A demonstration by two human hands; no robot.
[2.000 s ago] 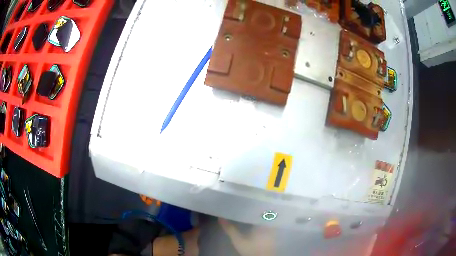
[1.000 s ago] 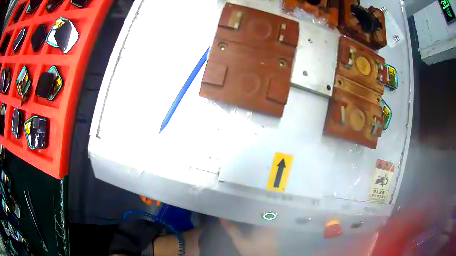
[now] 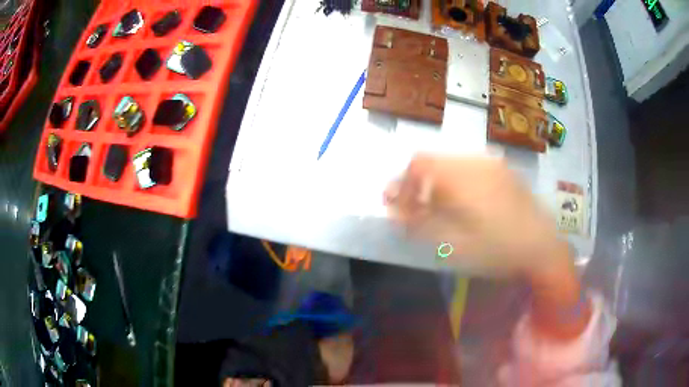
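Observation:
My right hand, bare and strongly blurred, is over the front part of the white machine table. Its fingers look curled; whether it holds anything cannot be told. A pinkish blurred sleeve is at its wrist. A piece of bare skin shows at the bottom edge beside dark cloth, near a blurred blue band; it may be part of my left arm or hand, and no fingers are clear. A brown fixture block lies behind my right hand, with a second brown fixture to its right. Screen modules sit at that fixture's right edge.
A blue stick lies left of the brown block. A red-orange tray of dark modules is at the left. Below it, a pile of modules and tweezers lie on the dark green mat. Open nests stand at the back.
The view has shifted left, showing more of the tray and the module pile. My right hand has come in over the table's front, hiding the arrow label. The skin at the bottom edge shows less.

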